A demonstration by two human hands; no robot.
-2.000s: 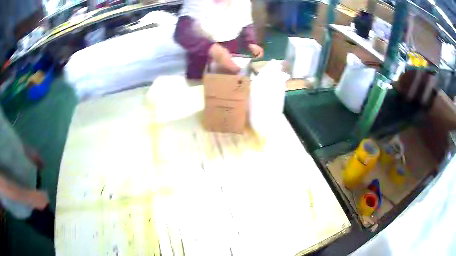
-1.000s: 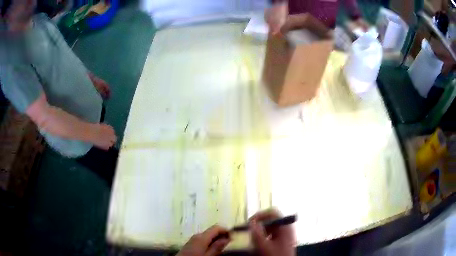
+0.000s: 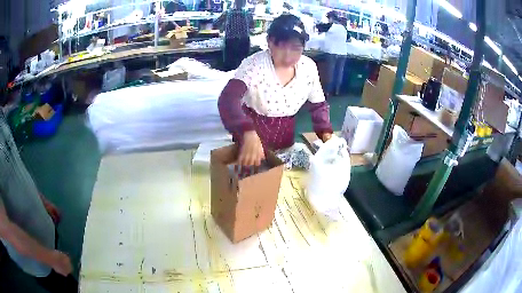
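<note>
Neither of my hands is in the picture. Nearest in front of me is a large pale wood-topped table (image 3: 154,229) with dark scratches and yellowish streaks. An open brown cardboard box (image 3: 252,200) stands upright near its far side. A person (image 3: 280,91) across the table has one hand in the box's opening. That person's other hand is at a white plastic bag (image 3: 329,177) standing beside the box. The box's contents are too small to tell.
Another person's arm (image 3: 34,243) is at the left edge. A large white wrapped bundle (image 3: 160,114) lies behind the table. At right are a green post (image 3: 438,186), a white sack (image 3: 399,163) and a cardboard tray with yellow rolls (image 3: 420,246).
One second ago my two hands showed at the bottom edge with a black pen; they are now out of view. The view has tilted up, and the far person's hand is in the box.
</note>
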